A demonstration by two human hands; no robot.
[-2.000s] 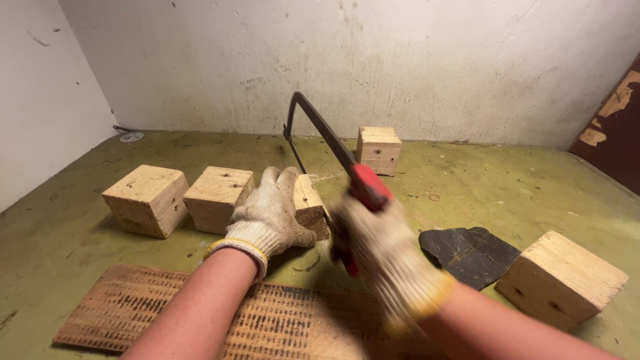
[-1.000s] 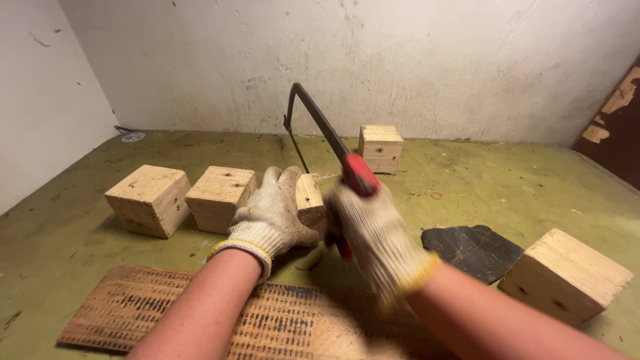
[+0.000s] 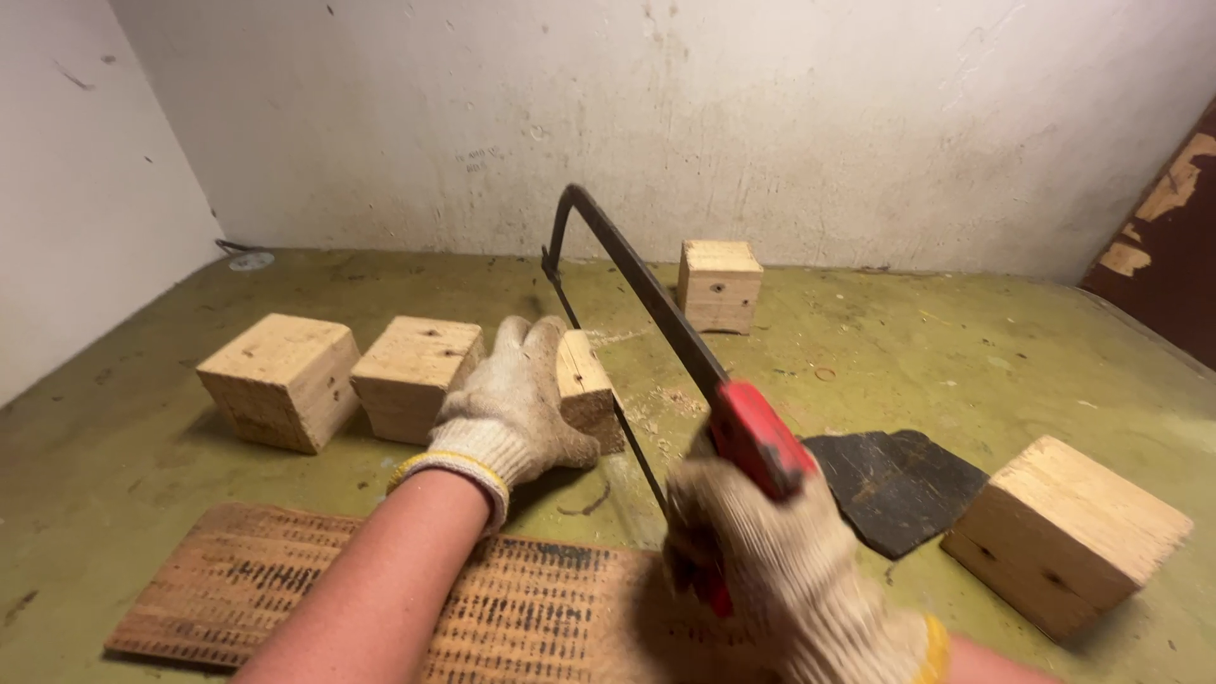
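Observation:
My left hand (image 3: 518,404), in a knitted work glove, presses on a small wooden block (image 3: 584,380) and holds it against the floor. My right hand (image 3: 760,551), gloved too, grips the red handle of a hacksaw (image 3: 655,294) with a dark metal frame. The saw's thin blade runs along the right side of the held block, where the left thumb rests low. Whether the blade sits in a cut cannot be told. A second wooden block (image 3: 423,370) stands just left of my left hand. Sawdust lies to the right of the blade.
Another wooden block (image 3: 280,380) stands at far left, one (image 3: 720,285) near the back wall, and one (image 3: 1069,537) at right. A dark flat piece (image 3: 898,484) lies beside the right block. A wooden board (image 3: 532,608) with dark marks lies in front, under my forearms.
The hacksaw and my right hand have moved nearer to me and a little right since a second ago. My left hand stays on the block.

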